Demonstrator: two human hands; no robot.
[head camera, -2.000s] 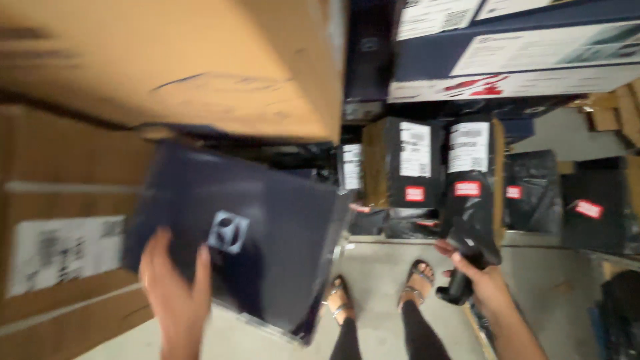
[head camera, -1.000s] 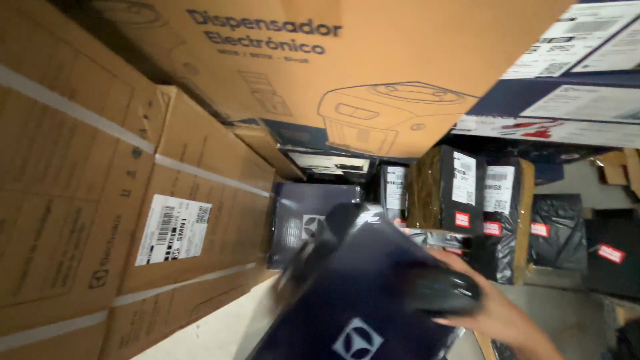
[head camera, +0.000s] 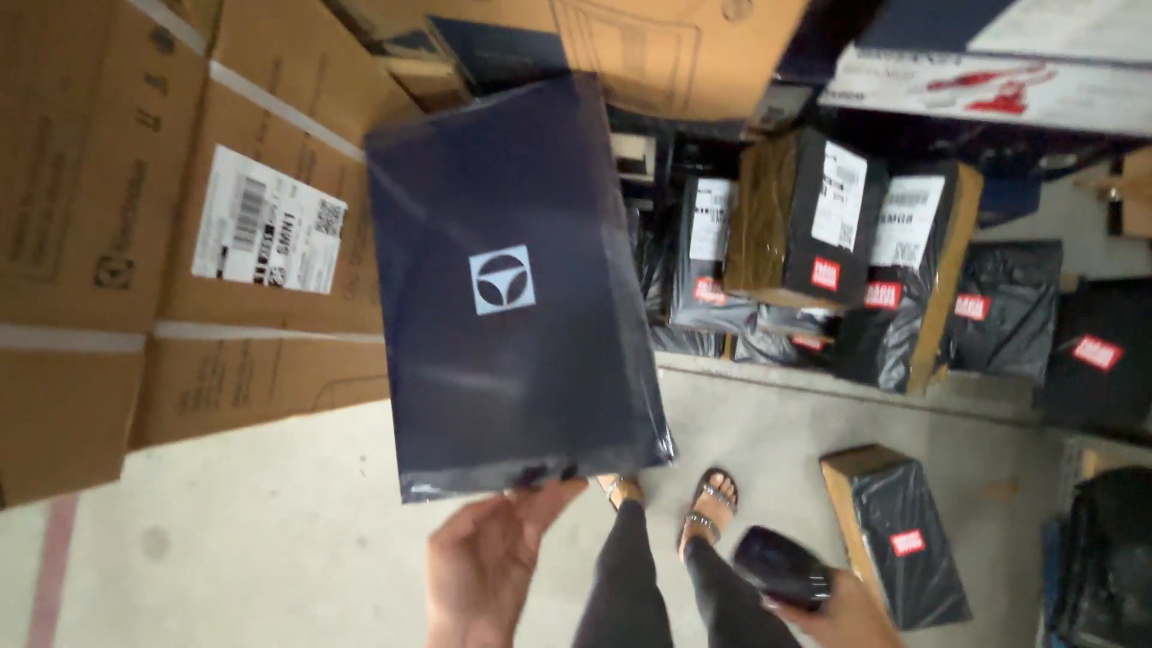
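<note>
A dark blue flat box in clear plastic wrap (head camera: 504, 378), with a pale square logo on its face, is held up in front of me. My left hand (head camera: 490, 558) grips its lower edge, the fingers partly hidden behind it. At the lower right, my right hand (head camera: 832, 612) is closed around a black handheld device (head camera: 781, 565), which looks like a scanner; its far end points up and left, and it is apart from the box.
Large cardboard cartons (head camera: 270, 360) stand at the left, one bearing a white label. Another carton (head camera: 666, 54) is above. Black-wrapped parcels (head camera: 801, 216) with red stickers fill the right, and one (head camera: 909, 540) lies on the floor (head camera: 270, 540). A printed box (head camera: 990, 90) is upper right.
The blue box, earlier low in the middle and tilted, is now raised and more upright at the left. My right hand with the black device has moved down, away from the box.
</note>
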